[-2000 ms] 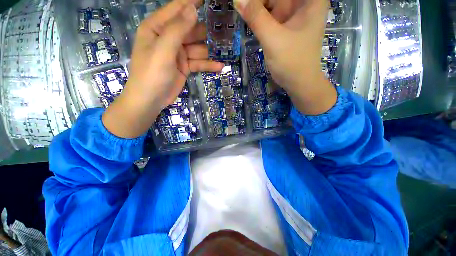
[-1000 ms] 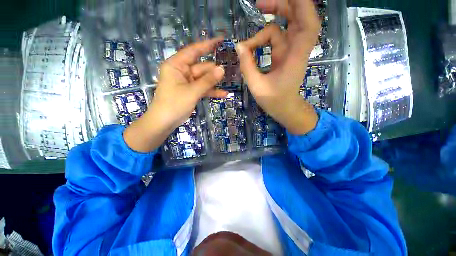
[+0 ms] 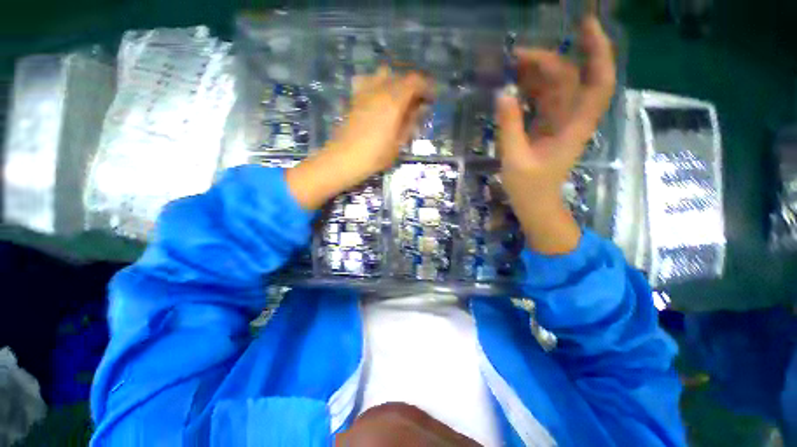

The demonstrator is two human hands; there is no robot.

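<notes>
The clear blister tray (image 3: 391, 285) lies in front of me, with rows of small circuit boards (image 3: 427, 216) in its pockets. My left hand (image 3: 377, 122) is over the middle of the tray, blurred, fingers bent together; a bluish patch shows just right of its fingertips, and whether they hold a board cannot be told. My right hand (image 3: 552, 122) is over the right part of the tray, thumb and forefinger near each other, other fingers raised. A small dark-blue spot shows by its fingertips, too blurred to name.
A white stack of marked sheets (image 3: 157, 131) lies left of the tray, with glossy plain packaging (image 3: 35, 140) farther left. A narrower stack with a silvery top sheet (image 3: 683, 188) lies to the right. A crumpled clear bag (image 3: 786, 196) is at the right edge.
My hands have moved apart, and the board seen between them earlier no longer shows there. The view has shifted, so the tray appears lower and further right.
</notes>
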